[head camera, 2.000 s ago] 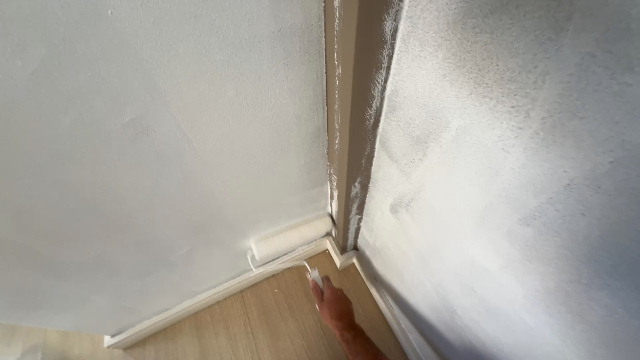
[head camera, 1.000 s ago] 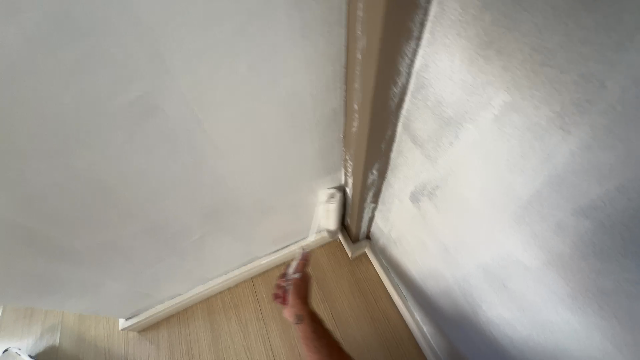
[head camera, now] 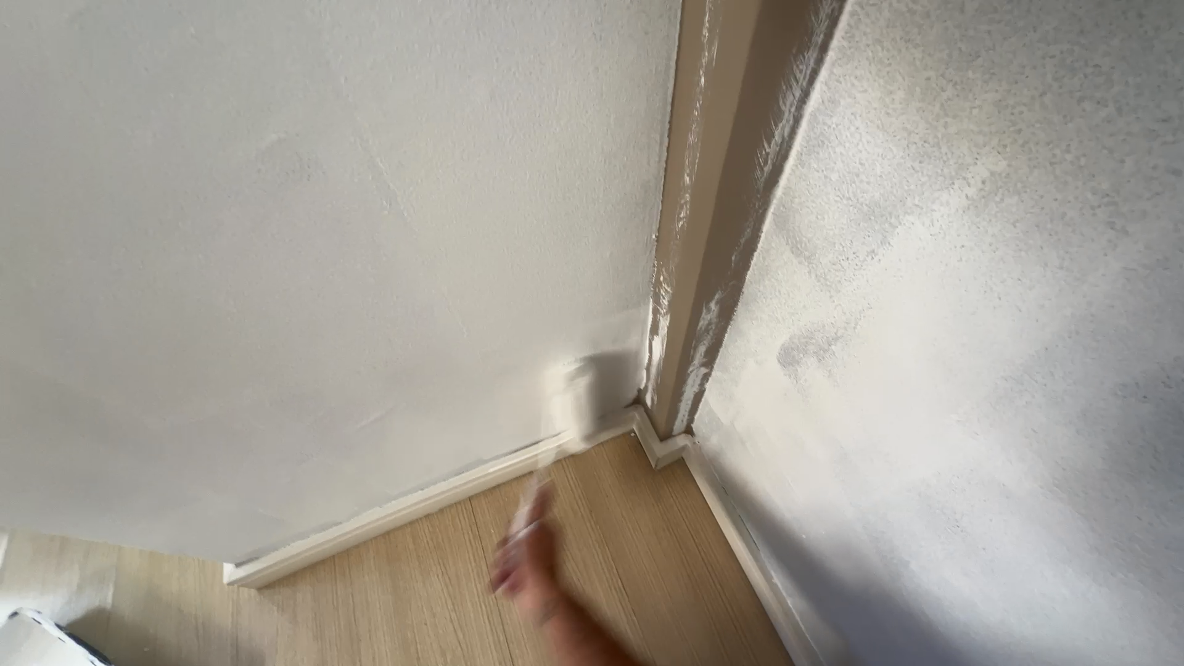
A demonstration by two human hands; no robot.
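My right hand is closed around the handle of a paint roller, with the forearm coming in from the bottom edge. The white roller sleeve, blurred by motion, is upright at the foot of the pale left wall, just above the white baseboard and left of the corner. Beside it rises a brown corner post with streaks of white paint along both edges. My left hand is out of view.
On the right is another wall with patchy white paint and a baseboard at its foot. Wood-look flooring lies below. Part of a white object with a dark edge, possibly a tray, shows at bottom left.
The roller sleeve lay nearly level along the baseboard two seconds ago, then stood upright against the post. It is now upright a little left of the post. The hand has moved left of the corner.
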